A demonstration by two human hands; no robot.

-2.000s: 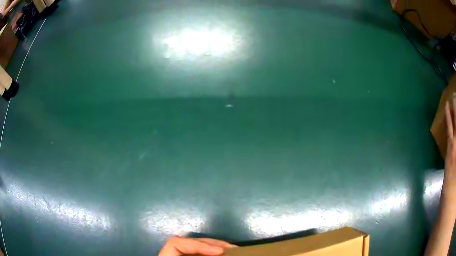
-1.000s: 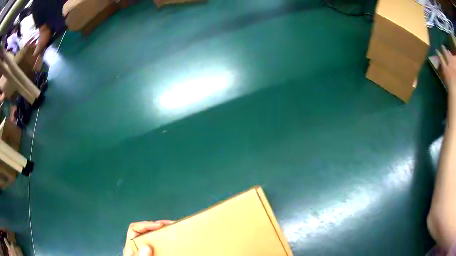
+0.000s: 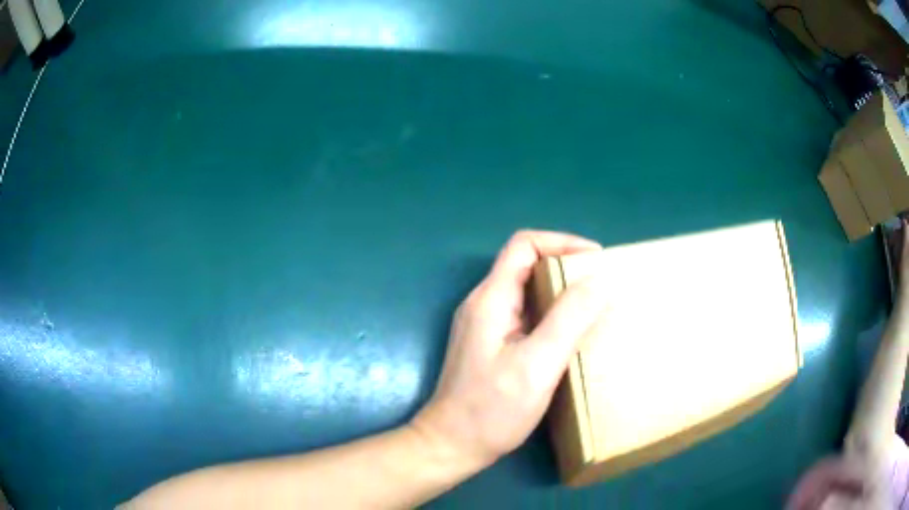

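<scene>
A closed brown carton is in front of me, right of centre, its flat top facing up. My left hand grips its left end, with the thumb on top and the fingers around the far left corner. Whether the carton touches the table or is just above it, I cannot tell. My right hand is not in view.
The glossy green table lies under everything. Stacked brown cartons stand at the right edge, with a black cable behind them. A neighbour's arm and pink sleeve are at the lower right. Pale posts with black ends are upper left.
My left hand and the closed carton have moved from the bottom edge up and to the right. More of the forearm shows. The view has shifted, and the stacked cartons sit nearer the right edge.
</scene>
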